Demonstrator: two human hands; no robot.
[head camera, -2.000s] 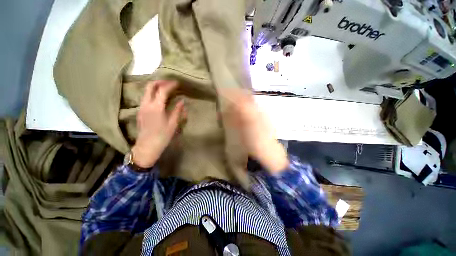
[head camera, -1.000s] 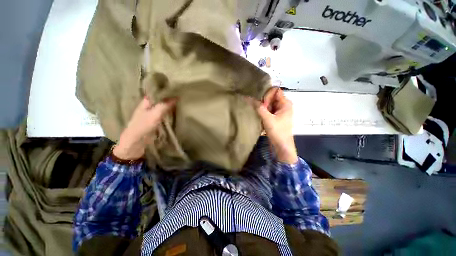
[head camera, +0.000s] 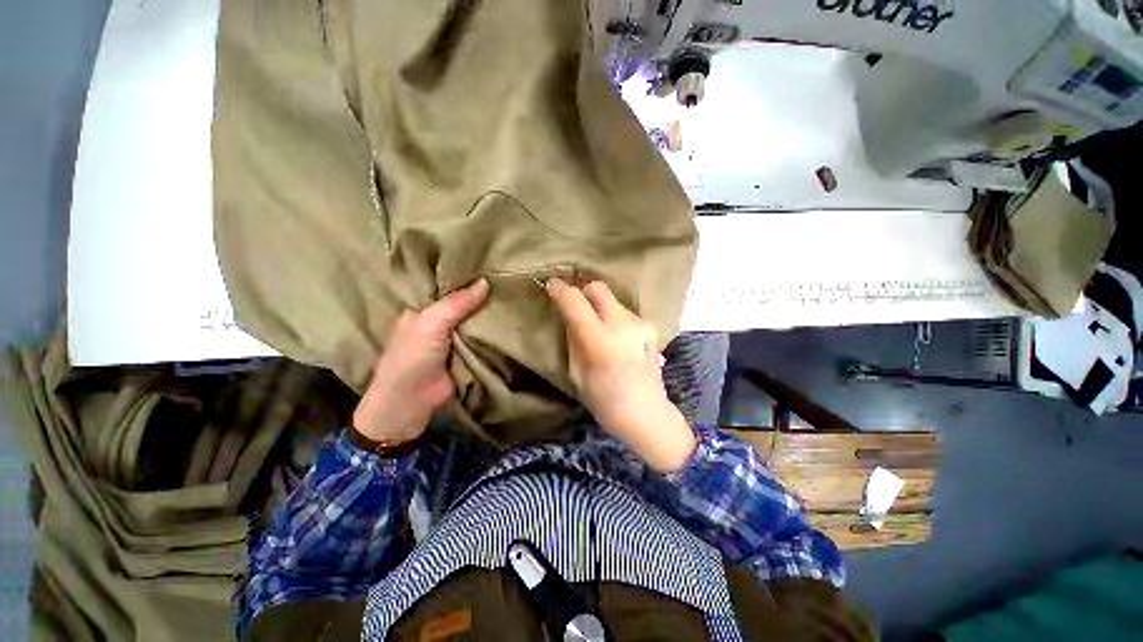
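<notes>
A large khaki garment panel (head camera: 501, 126) lies over the white table and hangs over its front edge towards my lap. A short seam line (head camera: 520, 272) runs across it between my hands. My left hand (head camera: 426, 364) grips the cloth at the left end of this line, thumb on top. My right hand (head camera: 608, 351) pinches the cloth at its right end, with the fingertips close together. A tiny pale line shows at the right fingertips; I cannot tell if it is thread or a tool. A longer seam (head camera: 374, 188) runs down the panel's left part.
The white brother sewing machine (head camera: 953, 75) stands at the back right, its needle area lit violet. Folded khaki pieces (head camera: 1047, 245) lie at the right. A khaki pile (head camera: 151, 502) is at the lower left. A wooden surface (head camera: 815, 470) is below the table.
The cloth has been turned and spread flatter over the table. My right hand has moved left and down, my left hand slightly right, so both are closer together at the short seam line.
</notes>
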